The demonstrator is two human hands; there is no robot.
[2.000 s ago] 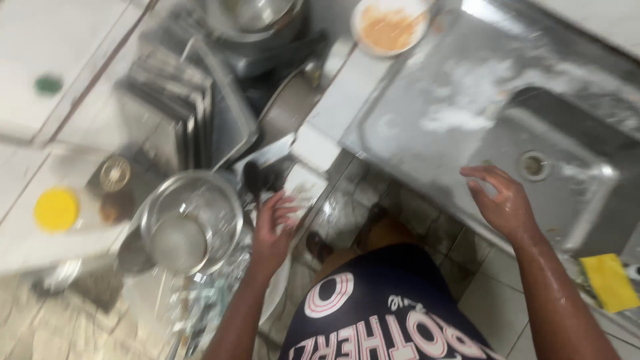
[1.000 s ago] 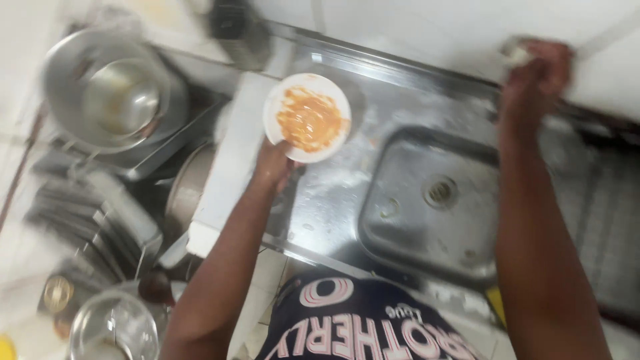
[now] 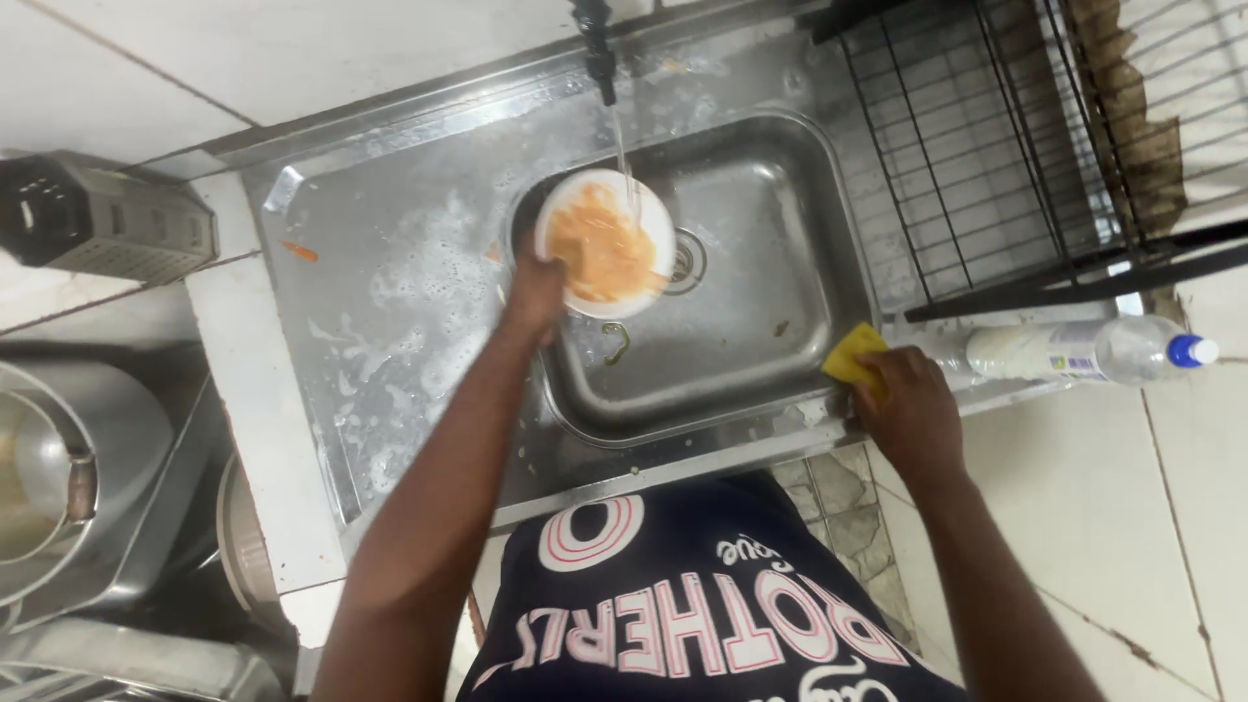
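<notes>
My left hand (image 3: pixel 538 292) grips the rim of a white plate (image 3: pixel 665 229) smeared with orange food residue, held over the left part of the stainless steel sink basin (image 3: pixel 770 322). A thin stream of water (image 3: pixel 620 146) from the black faucet (image 3: pixel 597 54) runs onto the plate. At the basin's near right corner, my right hand (image 3: pixel 902 405) has its fingers closed on a yellow sponge or cloth (image 3: pixel 858 363). A green curled food scrap (image 3: pixel 615 343) lies in the basin beside the drain (image 3: pixel 685 261).
A black wire dish rack (image 3: pixel 960 146) stands right of the basin, with a clear plastic bottle (image 3: pixel 1092 351) lying below it. A metal box grater (image 3: pixel 117 219) and large metal pots (image 3: pixel 107 439) are at the left. Suds and an orange scrap (image 3: pixel 300 252) lie on the drainboard (image 3: pixel 390 253).
My left hand was empty, then took hold of the plate, which has moved from the drainboard to under running water. My right hand has come down from the wall side to the yellow sponge or cloth.
</notes>
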